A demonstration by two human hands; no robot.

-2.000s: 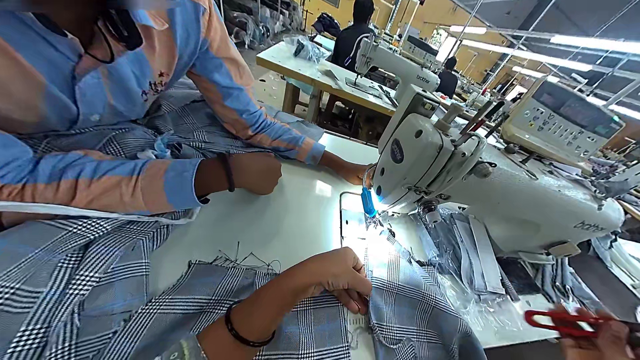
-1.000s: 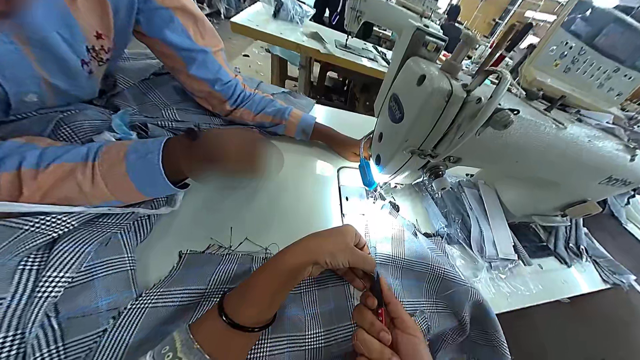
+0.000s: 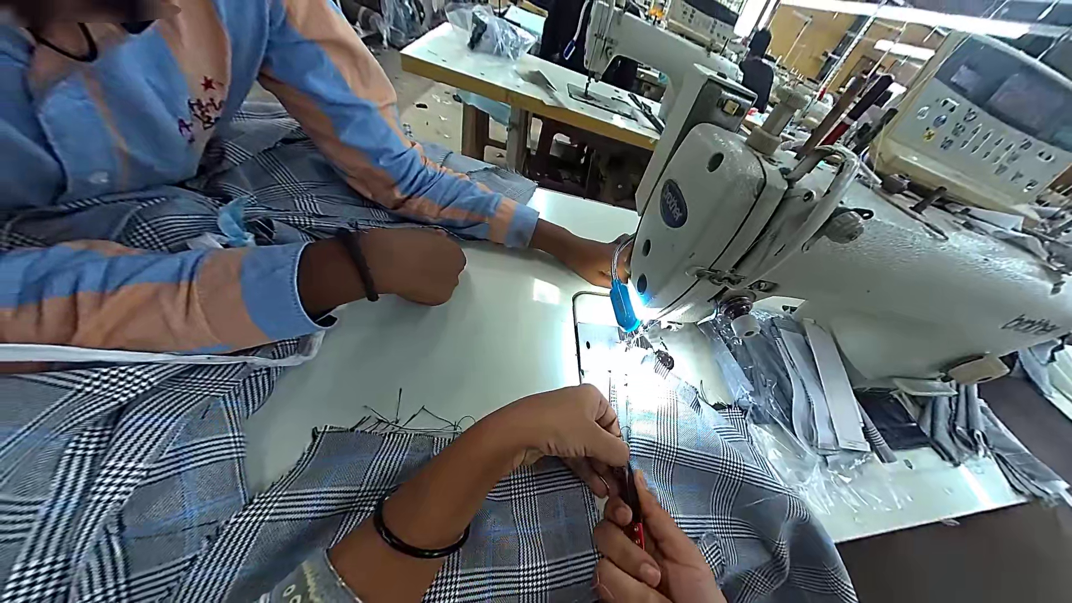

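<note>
Grey checked fabric lies across the near part of the sewing table, running up to the lit needle area of a Brother sewing machine. My left hand, with a black bangle on its wrist, pinches the fabric edge just below the presser foot. Close against it, my right hand holds a small red and black tool, its dark tip at the fabric by my left fingertips. The tool's exact kind is mostly hidden by my fingers. A blue guard piece hangs by the needle.
At the left sits a person whose fist rests on the white tabletop; their other hand is beside the machine head. Plastic-wrapped grey fabric pieces lie right of the needle. A control panel stands at upper right, another sewing table behind.
My right hand has come in from the lower right with the red tool and now meets my left hand at the fabric. The other person's near hand moved in between and rests as a fist.
</note>
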